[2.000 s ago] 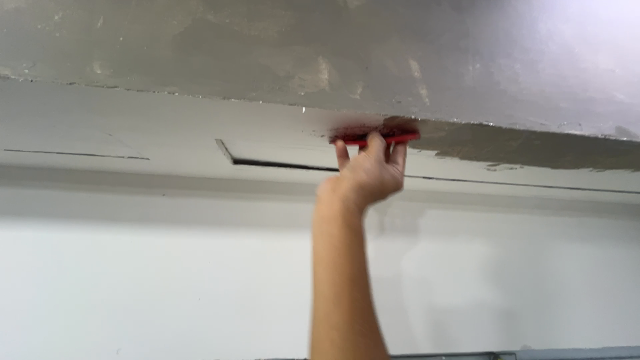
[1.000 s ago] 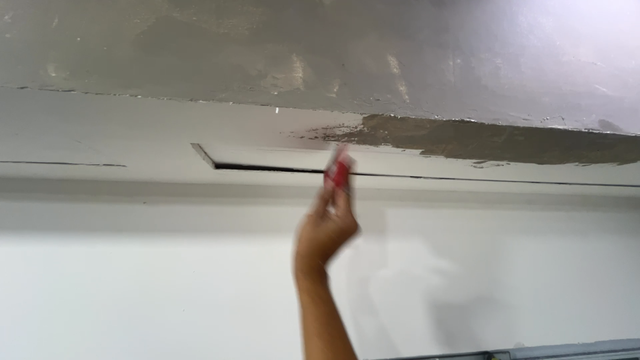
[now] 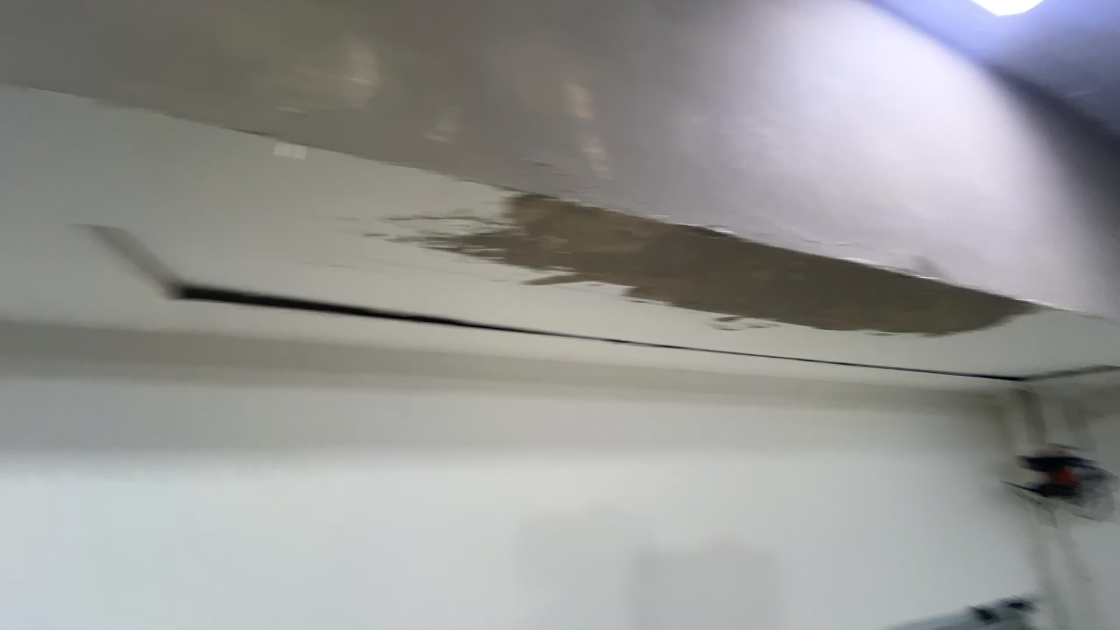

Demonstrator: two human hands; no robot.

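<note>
Neither my left hand nor my right hand shows in the head view now, and the red tool is out of sight too. Wet grey-brown plaster lies in a ragged-edged patch on the white underside of an overhead beam or soffit. It runs along the lower edge of the grey plastered face. A dark narrow slot crosses the white underside below the patch, with a short angled leg at its left end.
Below stands a white wall with soft shadows on it. A dark and red bundle, perhaps wires, hangs at the right. A pale bar or rail shows at the bottom right, and a bright lamp at the top right.
The hand with the red tool came down from the plaster, then left the view. The view has shifted to the right, bringing in the lamp and the bundle.
</note>
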